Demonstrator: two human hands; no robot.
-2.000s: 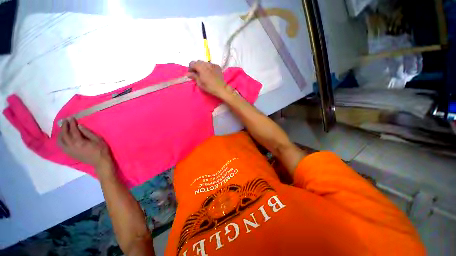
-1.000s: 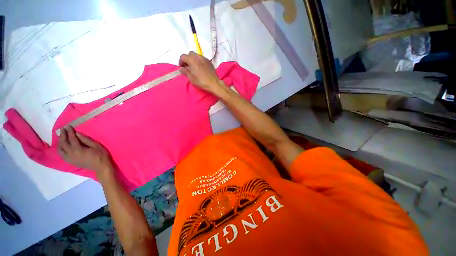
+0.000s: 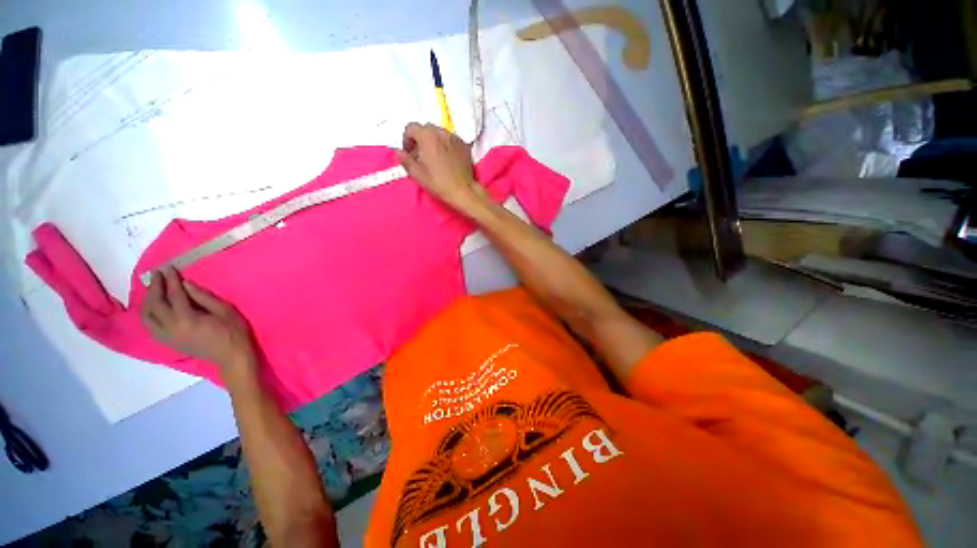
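Note:
A bright pink long-sleeved top (image 3: 343, 268) lies spread on white pattern paper (image 3: 246, 118). A whitish tape measure (image 3: 279, 214) runs across its upper part, below the neckline. My left hand (image 3: 193, 321) pinches the tape's end at the top's left shoulder side. My right hand (image 3: 437, 166) pinches the tape near the other shoulder, and the rest of the tape runs up past it towards the far edge. A yellow pen with a dark tip (image 3: 440, 91) stands out just above my right hand; whether the hand touches it cannot be told.
A clear purplish ruler (image 3: 611, 96) and a tan curve (image 3: 600, 24) lie at the far right. A dark shiny post (image 3: 702, 139) stands at the table's right. A black rectangle (image 3: 19, 86) and a dark-handled item (image 3: 21, 441) lie at the left. Paper stacks (image 3: 857, 209) are beyond the post.
Both hands keep hold of the tape over the top. The tape bends slightly more than before, and its loose part now runs straighter upward. The view has shifted a little.

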